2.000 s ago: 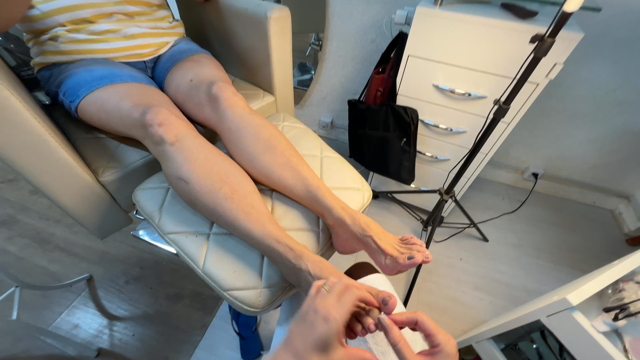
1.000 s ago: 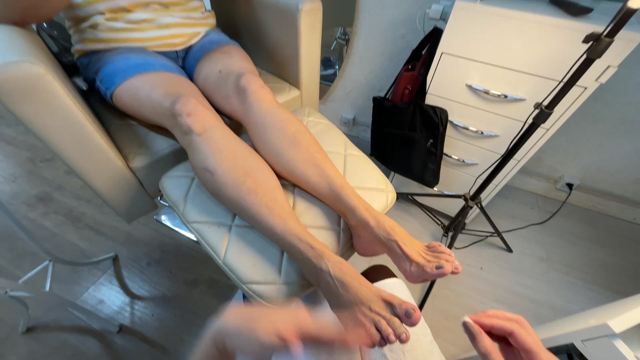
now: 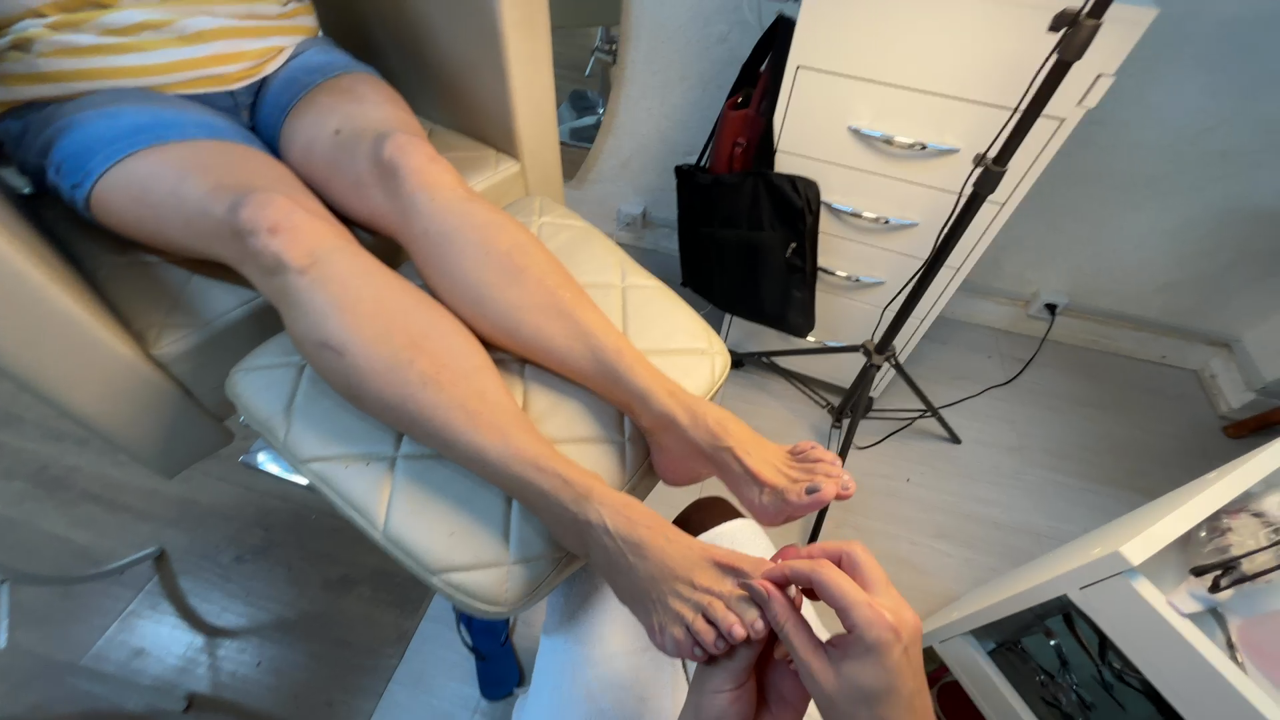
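Observation:
A person's bare right foot (image 3: pixel 665 575) rests over a white towel (image 3: pixel 580 650) near the bottom middle. My left hand (image 3: pixel 745 675) is beneath its front part, with fingers around the toes; much of this hand is hidden by the foot and my other hand. From the right, my right hand (image 3: pixel 850 625) has its thumb and bent forefinger at the big toe. Whether anything small lies between those fingertips does not show. Beyond it, the person's left foot (image 3: pixel 760 465) is untouched, with dark polish on its big toenail.
The person's legs lie across a cream quilted footrest (image 3: pixel 400 510). A black tripod stand (image 3: pixel 875 350) rises behind the feet, beside a black bag (image 3: pixel 750 250) and a white drawer cabinet (image 3: pixel 910 100). At lower right, a white trolley (image 3: pixel 1090 580) holds metal tools. A blue flip-flop (image 3: pixel 490 650) lies below.
One second ago both my hands were off the toes, the left one blurred by motion and the right one out to the side. Both are now back together at the right foot's toes.

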